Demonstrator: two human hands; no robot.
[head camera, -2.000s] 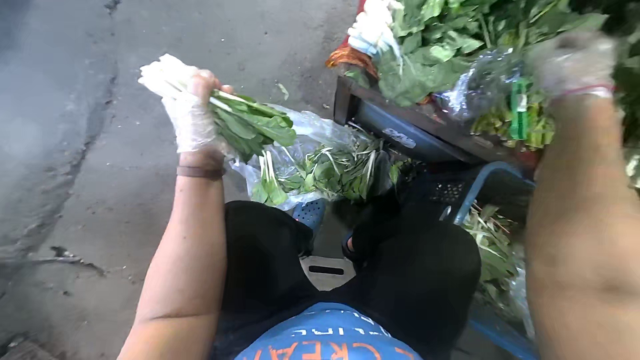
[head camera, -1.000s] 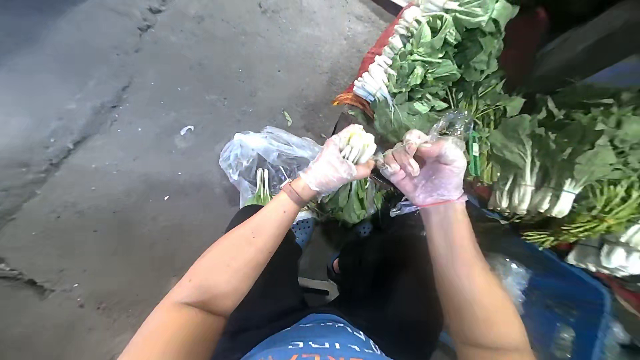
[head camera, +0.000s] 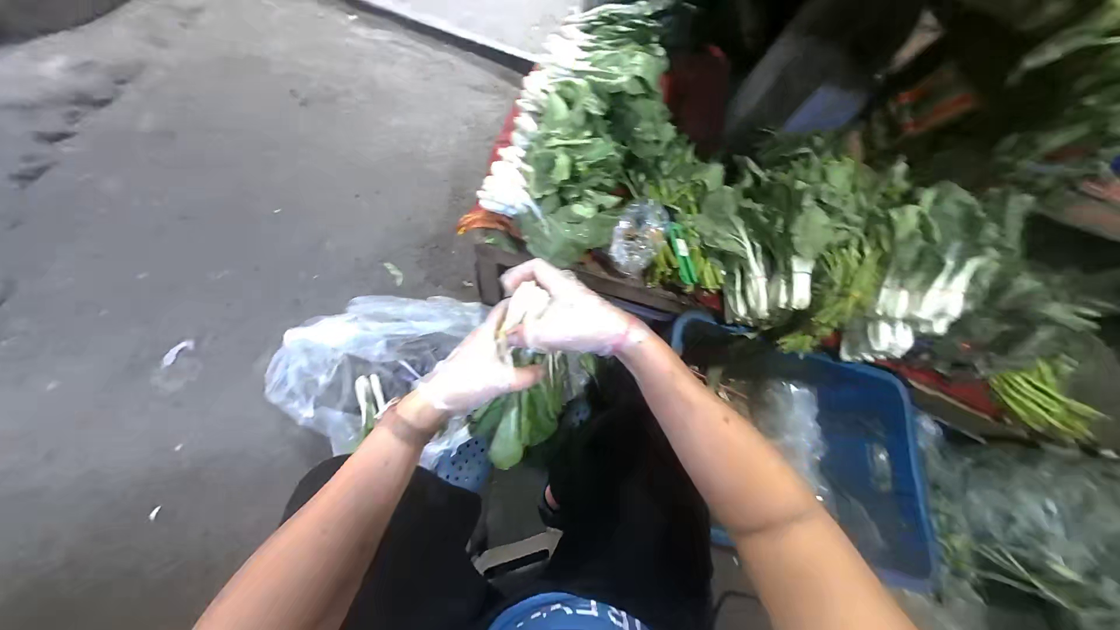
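Both hands wear thin clear plastic gloves and meet around a bunch of leafy greens (head camera: 523, 413), whose pale stem ends point up between them and whose leaves hang below. My left hand (head camera: 477, 372) grips the bunch from the left. My right hand (head camera: 569, 317) is at the stem ends, its fingers curled against them; how firmly it holds them is blurred. Just left of the hands a clear plastic bag (head camera: 319, 372) lies on the ground, with some loose white-stemmed greens (head camera: 370, 398) on it.
A stand bears rows of bundled greens (head camera: 595, 131) at upper right, with crumpled clear plastic (head camera: 637, 236) and a green packet (head camera: 682, 254) near its edge. A blue plastic crate (head camera: 914, 472) holding clear plastic stands right of my legs. More wrapped greens (head camera: 1024, 525) lie beyond it.
My right hand has come from over the stand to the bunch, which my left hand held out to the left two seconds ago. The view has shifted, showing more of the stand.
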